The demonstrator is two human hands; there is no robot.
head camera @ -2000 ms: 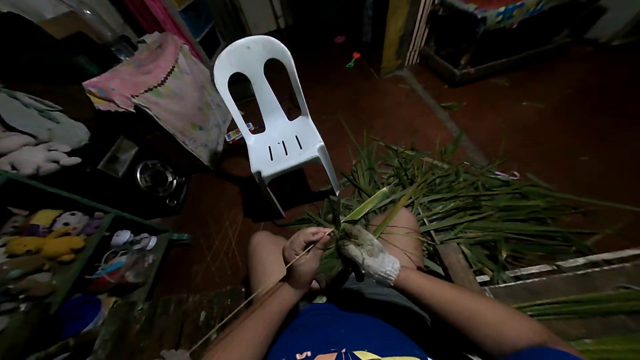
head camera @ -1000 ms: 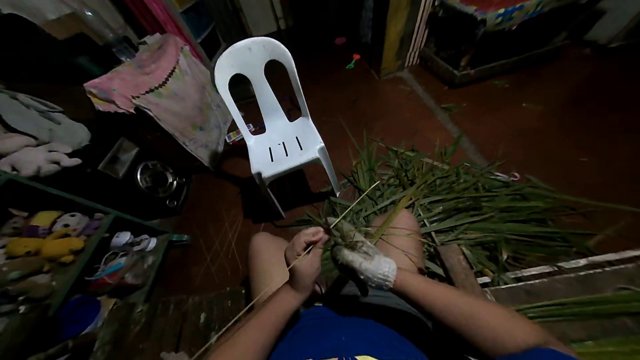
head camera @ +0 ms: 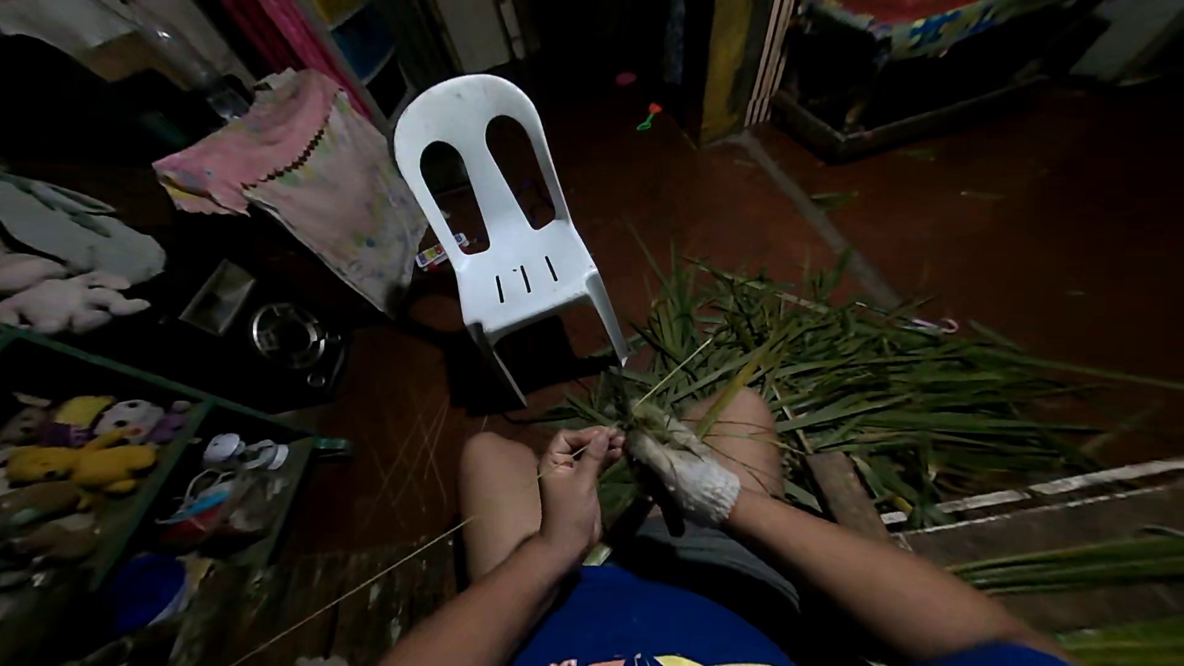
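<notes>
My bare left hand (head camera: 575, 481) pinches a thin pale leaf strip (head camera: 370, 581) between thumb and fingers, above my lap; the strip trails down to the lower left. Close beside it, my right hand (head camera: 683, 462), in a soiled white knit glove, is closed around a dark narrow tool, perhaps a knife (head camera: 668, 511), whose full shape is hidden. A thin light strip end sticks up from between the hands toward the upper right. Long green leaves (head camera: 879, 388) lie in a heap on the floor beyond and right of my knees.
A white plastic chair (head camera: 527, 268) stands ahead. At left are a green shelf (head camera: 139, 370) with plush toys (head camera: 88, 462), a black box with a round speaker (head camera: 289, 335), and a draped pink shirt (head camera: 314, 166). A wooden board (head camera: 846, 495) is by my right knee; more leaves (head camera: 1064, 564) lie at right.
The broad green leaf piece standing up at my gloved hand two seconds ago no longer shows there; a thin pale strip end points up instead. Both hands stay close together over my lap.
</notes>
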